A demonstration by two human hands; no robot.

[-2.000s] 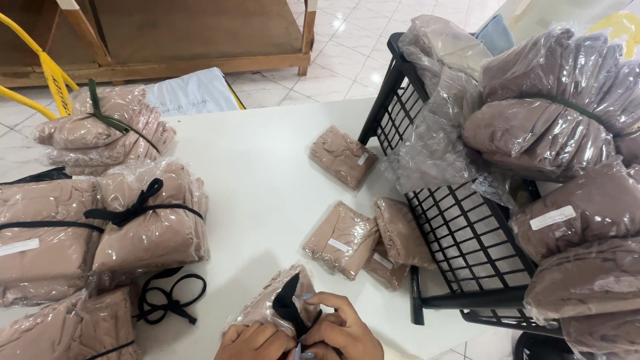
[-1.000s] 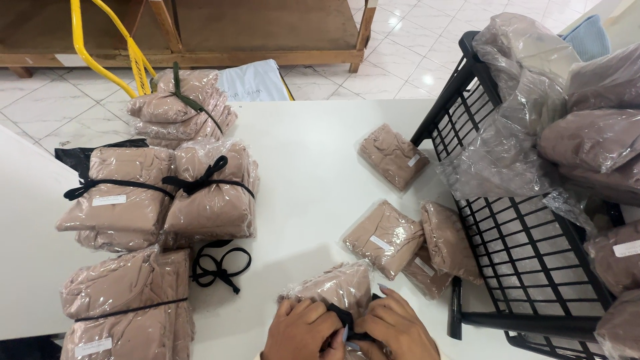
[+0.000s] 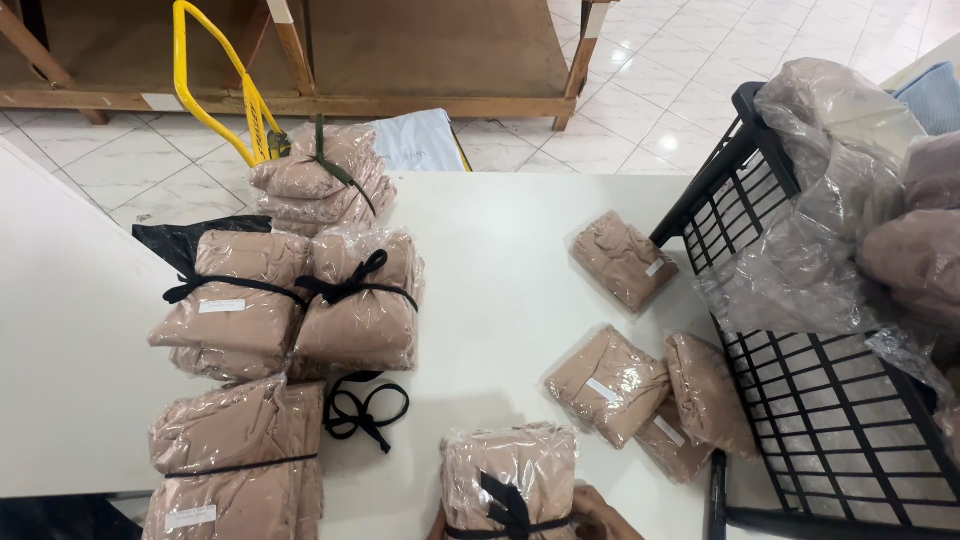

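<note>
A bundle of beige garments in clear plastic (image 3: 510, 461), bound with a knotted black cloth strip (image 3: 511, 510), stands at the table's bottom edge. My right hand (image 3: 604, 514) grips its right side. At its lower left only a sliver of my left hand (image 3: 437, 523) shows, against the bundle, its fingers hidden. A loose looped black cloth strip (image 3: 365, 409) lies left of the bundle. Farther left are more bundles tied with black strips (image 3: 244, 300) (image 3: 367, 300) (image 3: 232, 465), and one with a dark green strip (image 3: 322, 176).
Several loose packets (image 3: 626, 262) (image 3: 609, 386) lie on the white table (image 3: 480, 247) beside a black plastic basket (image 3: 825, 420) holding plastic-wrapped garments (image 3: 919, 255). Beyond the table are a yellow metal handle (image 3: 214, 45) and a wooden shelf unit (image 3: 435, 105).
Both hands have moved from the black strip on top to the bundle's sides. The strip's knot is now uncovered, and more of the bundle is in sight.
</note>
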